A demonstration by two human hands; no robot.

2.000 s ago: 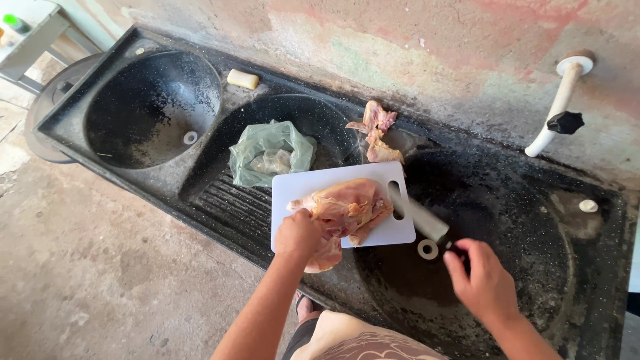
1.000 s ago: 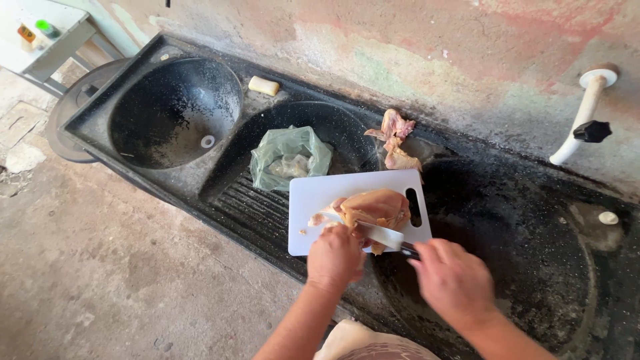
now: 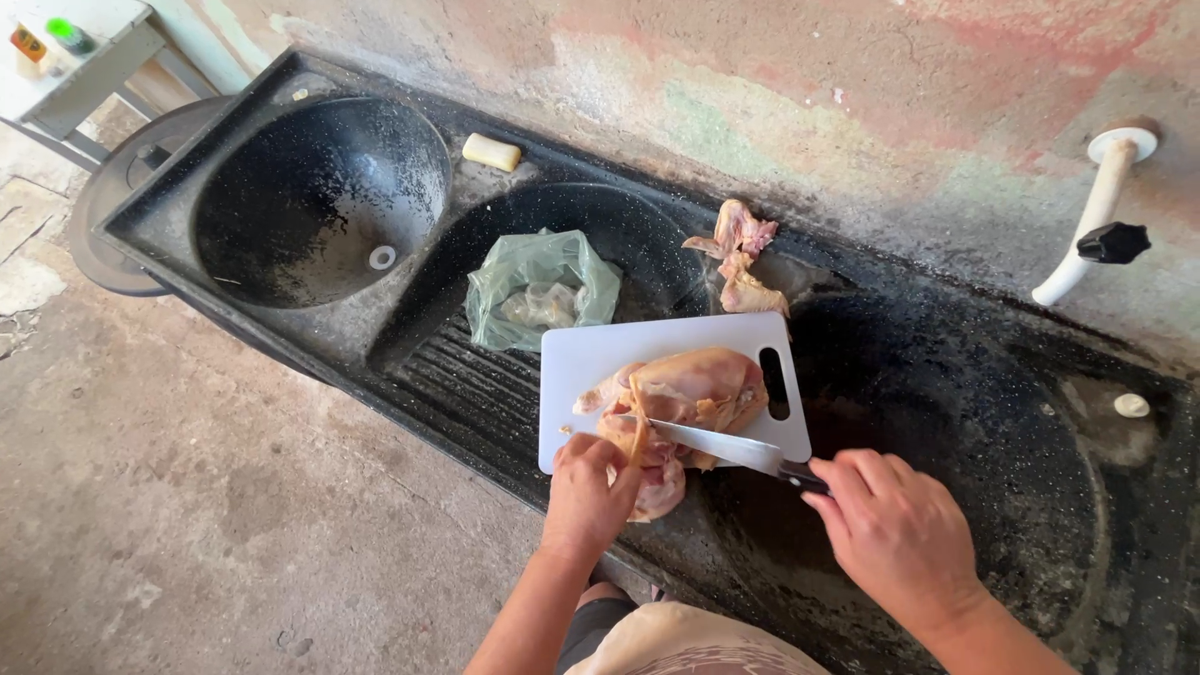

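A raw chicken (image 3: 703,380) lies on a white plastic cutting board (image 3: 581,352), part of it hanging past the board's near edge. My left hand (image 3: 592,492) pinches a flap of the chicken's skin at the near left. In my right hand (image 3: 886,525) is the black handle of a knife (image 3: 722,444); its blade points left and lies against the chicken beside the raised skin. Cut chicken pieces (image 3: 741,258) rest on the sink ledge behind the board. A greenish plastic bag (image 3: 544,291) with pale contents sits behind and left of the board.
The board bridges the ribbed part and right basin of a black speckled sink (image 3: 431,422). A bar of soap (image 3: 491,152) lies on the back ledge. A white pipe tap (image 3: 1087,230) with a black knob juts from the wall. A round lid (image 3: 122,197) is under the sink's left end.
The knife has moved left from beside the board onto the chicken. My left hand has moved down to the chicken's near left part, and a skin flap is now pulled up.
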